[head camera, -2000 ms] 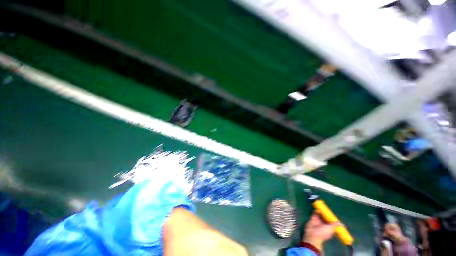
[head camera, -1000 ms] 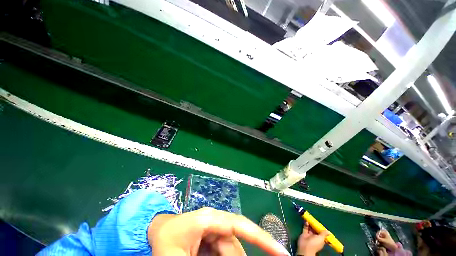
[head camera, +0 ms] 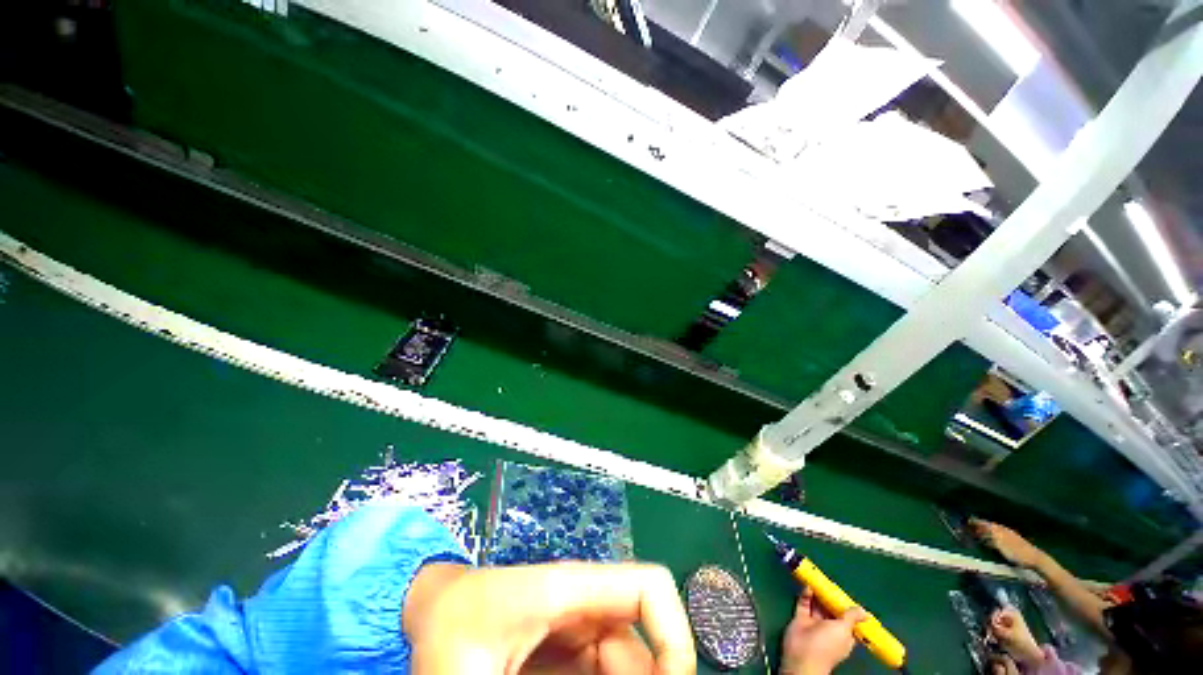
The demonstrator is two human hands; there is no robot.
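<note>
My left hand (head camera: 554, 626), bare in a blue sleeve, is curled at the bottom centre; its fingertips are hidden or cut off, so I cannot tell if it holds something. My right hand (head camera: 818, 640) is closed around a yellow-orange electric screwdriver (head camera: 844, 607), its dark tip pointing up and left. A round silver tray with a dotted surface (head camera: 722, 620) lies between my hands. A clear bag with small dark-blue parts (head camera: 561, 512) and a pile of thin white strips (head camera: 383, 491) lie beyond my left hand, partly covered by it and the sleeve.
A white rail (head camera: 567, 448) edges the green conveyor (head camera: 264, 310). A phone unit (head camera: 418, 352) lies on the conveyor. A pale slanted post (head camera: 871, 363) meets the rail near the screwdriver tip. At the right, another person's arm (head camera: 1075, 593) reaches over the rail, with other hands nearby.
My left hand has curled its extended finger in, uncovering more of the round tray. The phone unit has shifted slightly left. At the right, another person's arm now reaches onto the conveyor.
</note>
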